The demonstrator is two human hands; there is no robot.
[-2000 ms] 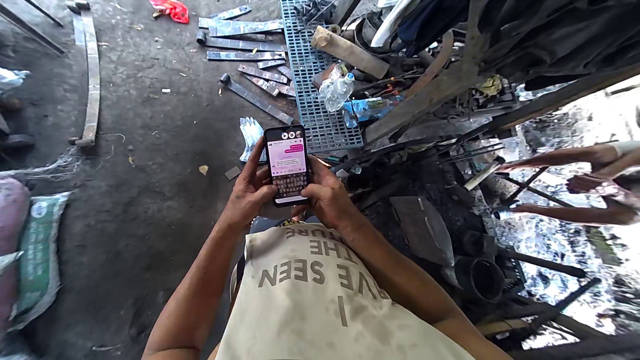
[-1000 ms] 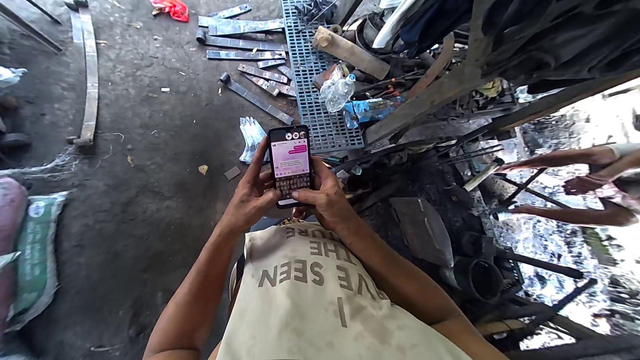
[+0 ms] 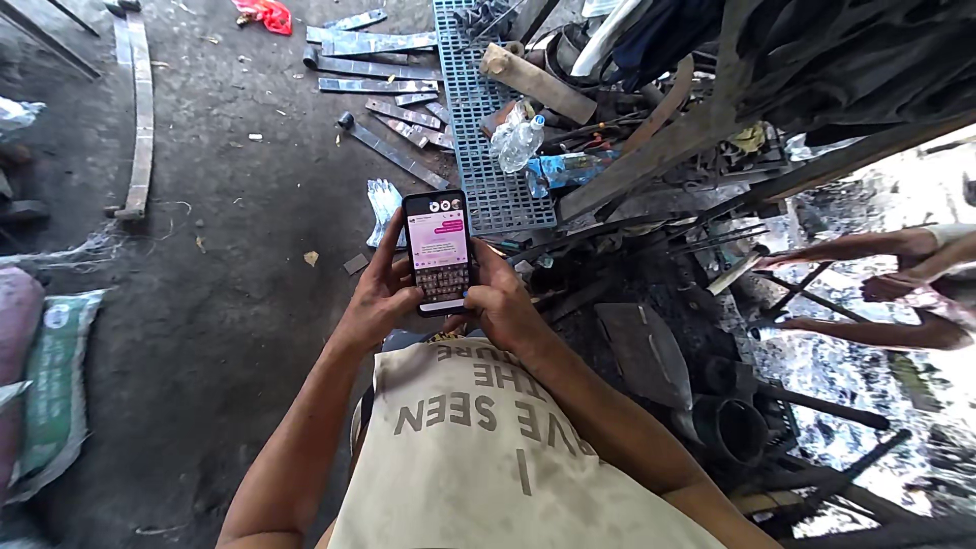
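A black smartphone point(image 3: 440, 252) is held upright between both hands in front of my shirt, its lit screen showing a chat and a keyboard. My left hand point(image 3: 379, 293) grips its left edge, with the thumb at the lower left of the keyboard. Around the right edge curls my right hand point(image 3: 499, 299), its thumb over the lower right of the keyboard. Fingers of both hands are partly hidden behind the phone. Just beyond the phone lies a pale bluish glove-like piece point(image 3: 383, 210) on the ground.
Flat steel leaf-spring bars point(image 3: 381, 69) lie beside a blue plastic grate point(image 3: 476, 152) bearing clear plastic bottles point(image 3: 521, 145) and a wooden log point(image 3: 537, 82). Sacks point(image 3: 57, 381) lie at left. Dark tools and a metal pipe point(image 3: 732, 431) are at right, beyond them a person's arms point(image 3: 862, 248).
My thumbs have shifted slightly over the phone's keyboard, and both hands still hold the phone. The other person's arms at right have moved a little.
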